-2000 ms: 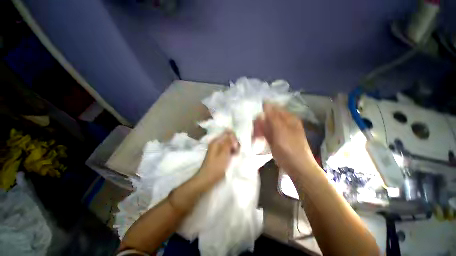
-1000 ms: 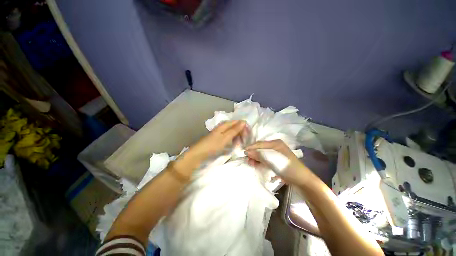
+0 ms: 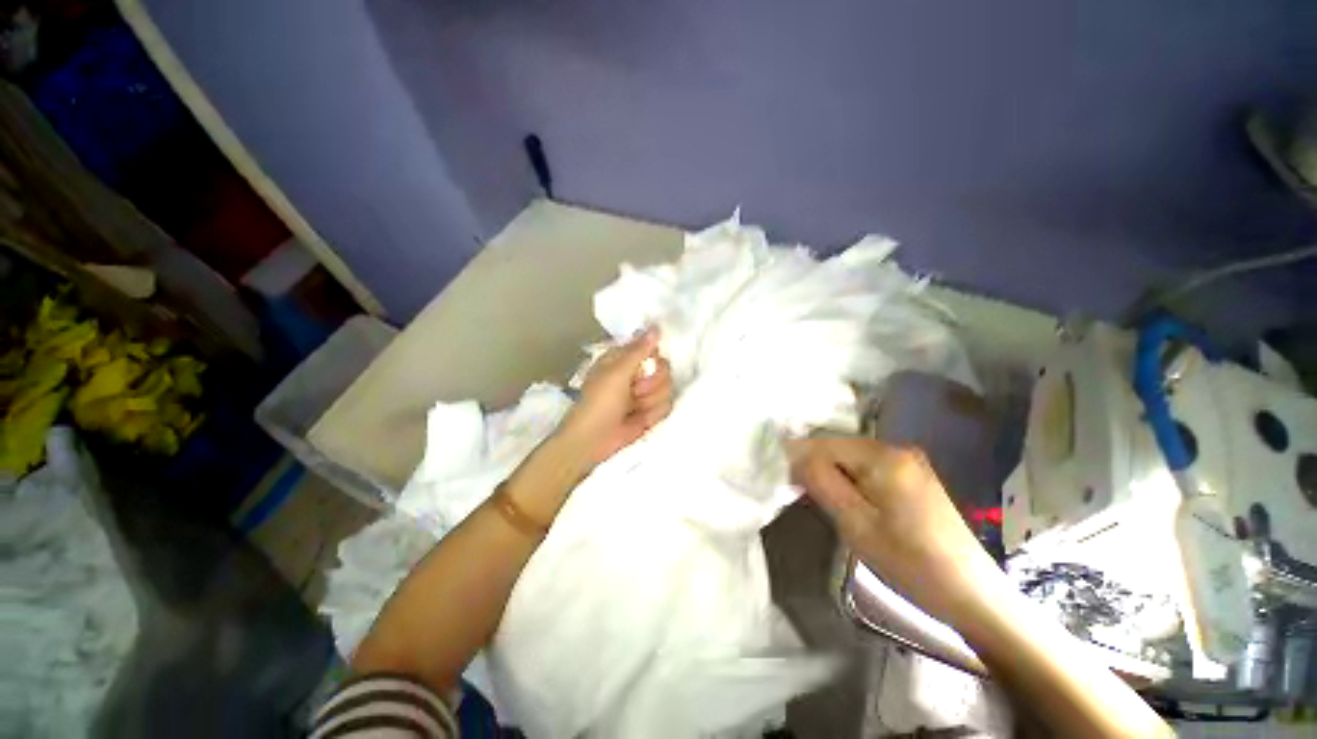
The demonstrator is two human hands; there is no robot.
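A large heap of white garment pieces [image 3: 650,563] lies over the table's front edge and hangs toward my lap. Its ruffled upper part [image 3: 809,311] spreads toward the wall. My left hand [image 3: 624,397] is closed on the white cloth at the heap's middle left. My right hand [image 3: 874,491] is at the heap's right side, fingers bent and pinching the cloth's edge. The fingertips of both hands are partly hidden in the cloth.
The overlock machine [image 3: 1105,433] stands at right with a bright lamp and a blue air hose [image 3: 1155,383]. The pale table [image 3: 448,339] meets the purple-blue wall. A plastic bin [image 3: 325,390] is at left, with yellow cloth pieces [image 3: 109,390] beyond it. A dark-handled tool [image 3: 537,162] stands at the table corner.
My hands were close together on the cloth and are now apart, the right one moved right and down. The cloth between them is more spread.
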